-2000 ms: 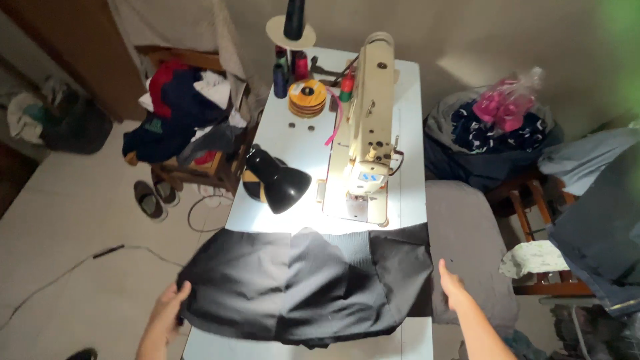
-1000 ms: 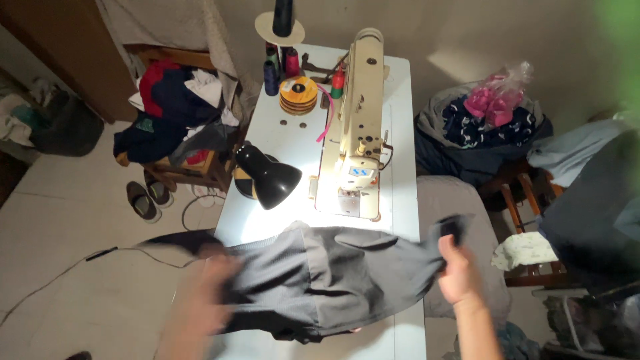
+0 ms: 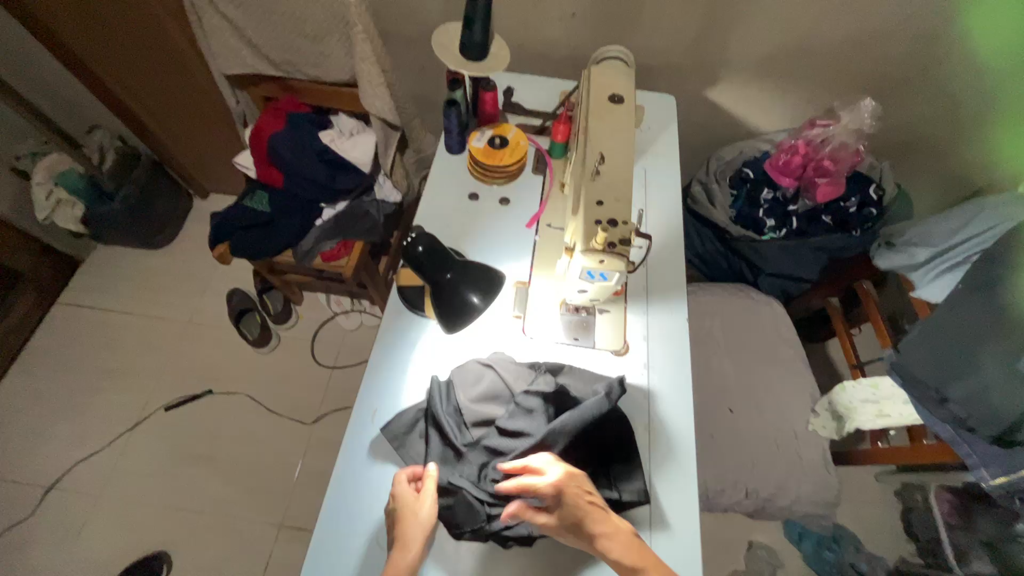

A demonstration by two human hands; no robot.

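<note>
A black and dark grey piece of cloth (image 3: pixel 512 432) lies bunched on the white sewing table (image 3: pixel 672 448), in front of the sewing machine (image 3: pixel 604 184). At the cloth's near left edge, my left hand (image 3: pixel 412 508) pinches the fabric between thumb and fingers. My right hand (image 3: pixel 556 496) is over the near middle of the cloth, its fingers spread and slightly bent; whether the fingertips touch the fabric is hard to tell. The machine's needle area (image 3: pixel 578 316) is brightly lit, beyond the cloth.
A black desk lamp (image 3: pixel 456 284) stands left of the machine. Behind it are stacked yellow spools (image 3: pixel 498 152) and thread cones (image 3: pixel 454 124). Clothes are heaped on a wooden chair (image 3: pixel 360 272) at left. A grey cushion (image 3: pixel 752 400) and a bag of cloth (image 3: pixel 712 240) flank the table's right side.
The cloth was spread wide between both hands and is now bunched on the table. Both hands have come inward, and the right one has let go of the cloth's right end.
</note>
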